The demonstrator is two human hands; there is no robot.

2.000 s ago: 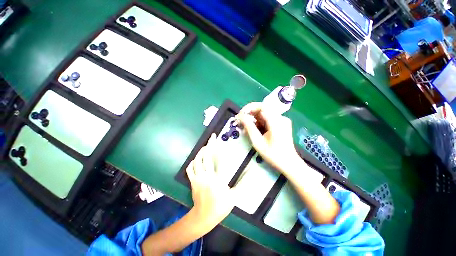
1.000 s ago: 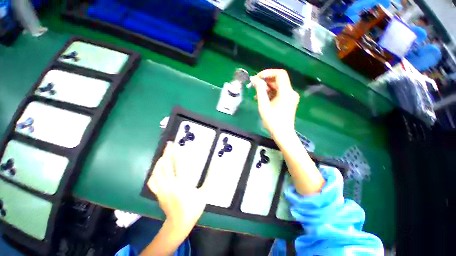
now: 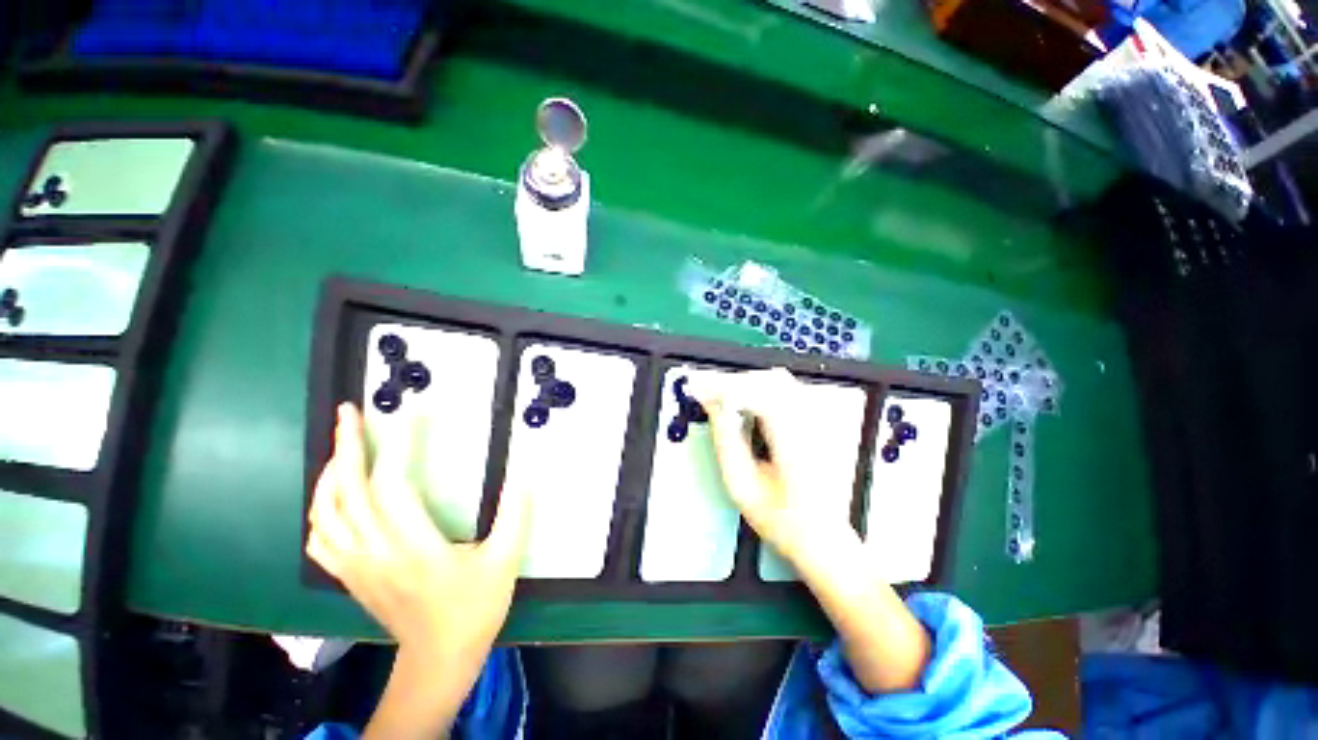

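A black foam tray [image 3: 630, 470] holds pale phone back covers side by side, each visible camera corner with three black circles. My left hand [image 3: 412, 542] lies spread over the leftmost cover [image 3: 451, 379], its fingertips at the tray's left edge. My right hand [image 3: 773, 477] is over the third and fourth covers, fingertips at the third cover's camera cluster [image 3: 685, 411]. Whether it holds something small cannot be told. The fourth cover's camera corner is hidden by this hand. Carrier film strips with dark rings [image 3: 788, 314] lie beyond the tray.
A white dispenser bottle [image 3: 552, 231] with its lid open stands behind the tray. More ringed film [image 3: 1012, 379] lies at the right. A second foam tray [image 3: 123, 347] of covers is at the left, and a blue-lined tray [image 3: 246, 72] at the far left.
The view has turned and shifted right. My right hand has come from beside the bottle down onto the covers. My left hand stays on the tray's left part.
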